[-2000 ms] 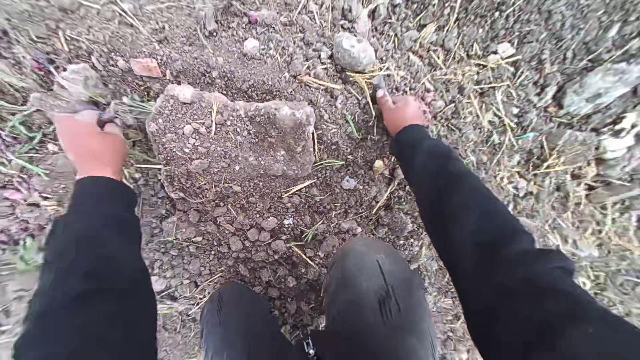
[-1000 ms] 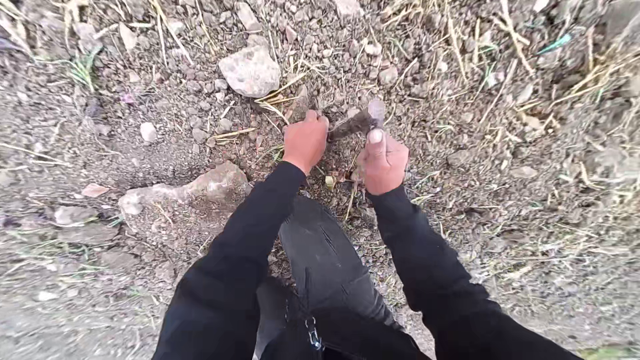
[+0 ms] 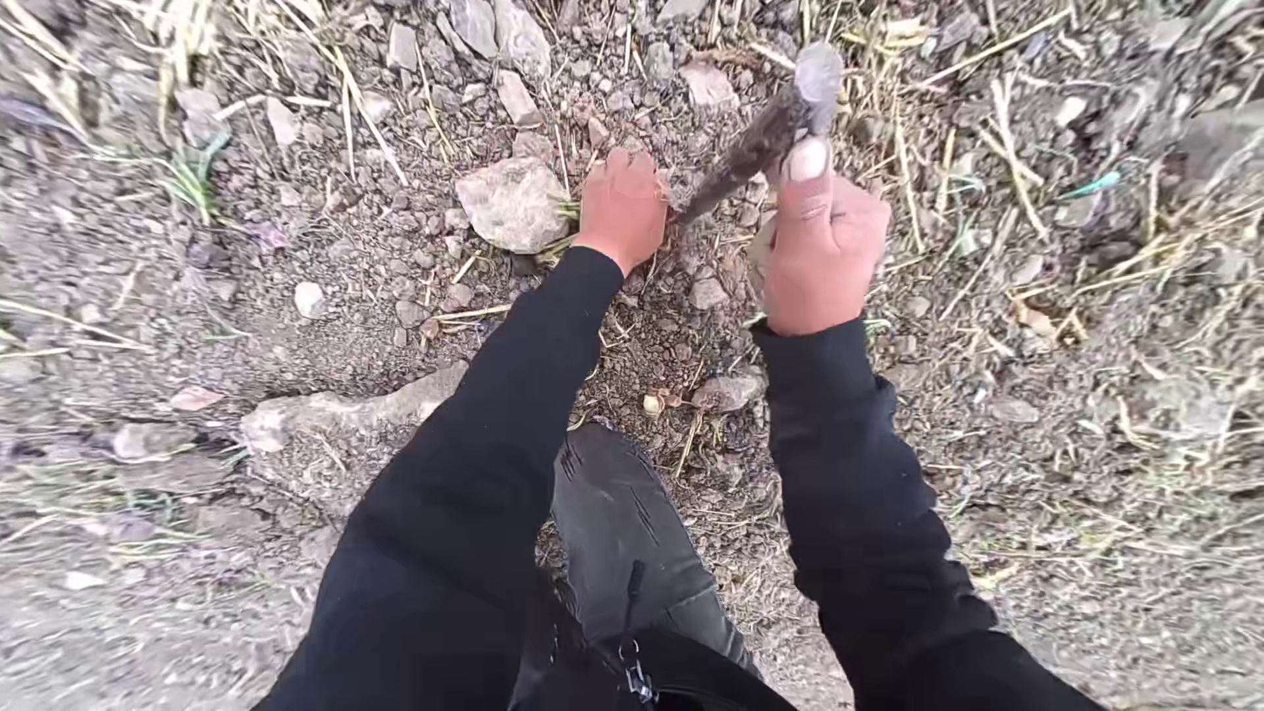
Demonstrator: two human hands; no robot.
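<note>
My right hand (image 3: 829, 242) grips a metal hand tool (image 3: 755, 143), its thumb up against the rounded end; the tool's kind is not clear. The narrow dark end slants down to the left and reaches the soil beside my left hand (image 3: 624, 207). That hand is down on the stony ground with its fingers curled, and what lies under the fingertips is hidden. A pale rough stone (image 3: 513, 204) lies just left of it, with some green stems between them.
A large flat rock (image 3: 336, 415) lies half in the soil at the left, partly behind my left sleeve. Smaller stones (image 3: 729, 392), dry straw (image 3: 1007, 148) and a green grass tuft (image 3: 197, 178) are scattered about. My knee (image 3: 632, 504) is below.
My hands, wide apart on either side of the flat rock two seconds ago, are now close together near the pale stone. The view has shifted to the right.
</note>
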